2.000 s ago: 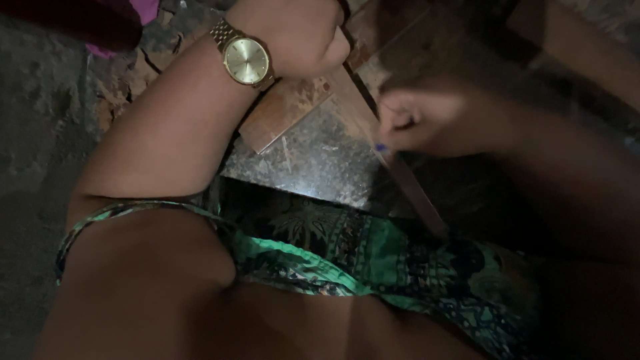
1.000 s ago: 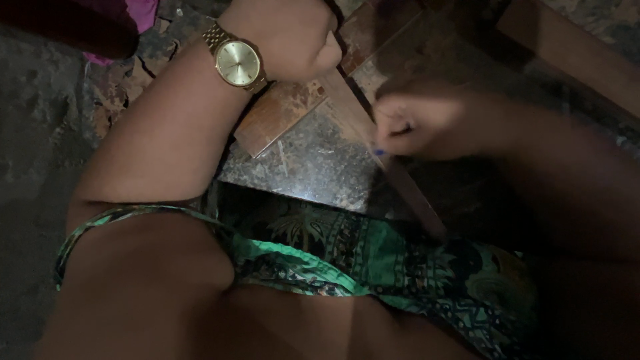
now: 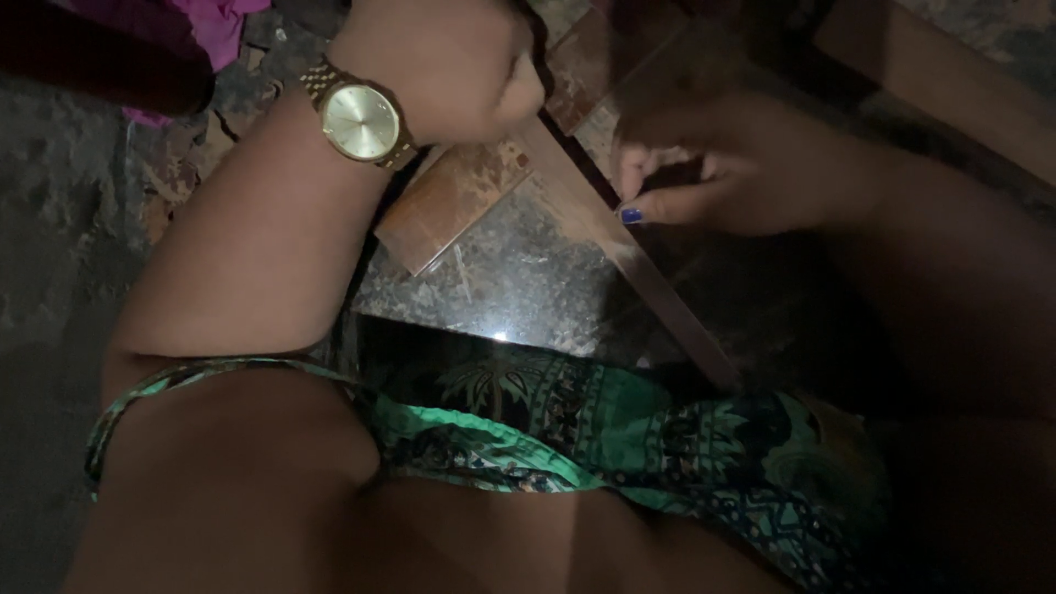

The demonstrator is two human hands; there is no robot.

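A long, thin wooden strip runs diagonally from beneath my left hand down to the patterned green cloth. My left hand, with a gold-coloured watch at its wrist, is closed around the strip's upper part, whose far end is hidden. Beside the strip's right edge is my right hand, fingers curled and blue-nailed thumb near the wood; whether it pinches something small cannot be told. A shorter reddish-brown board lies crosswise on the worn grey surface, near the strip and left wrist.
Another brown board is between the hands at the top. A wide wooden piece crosses the upper right. Pink cloth and a dark rounded object are at upper left. Green patterned cloth covers my front; deep shadow surrounds my right forearm.
More of the strip's pale face shows below my left hand than two seconds ago. Both hands stay in nearly the same places.
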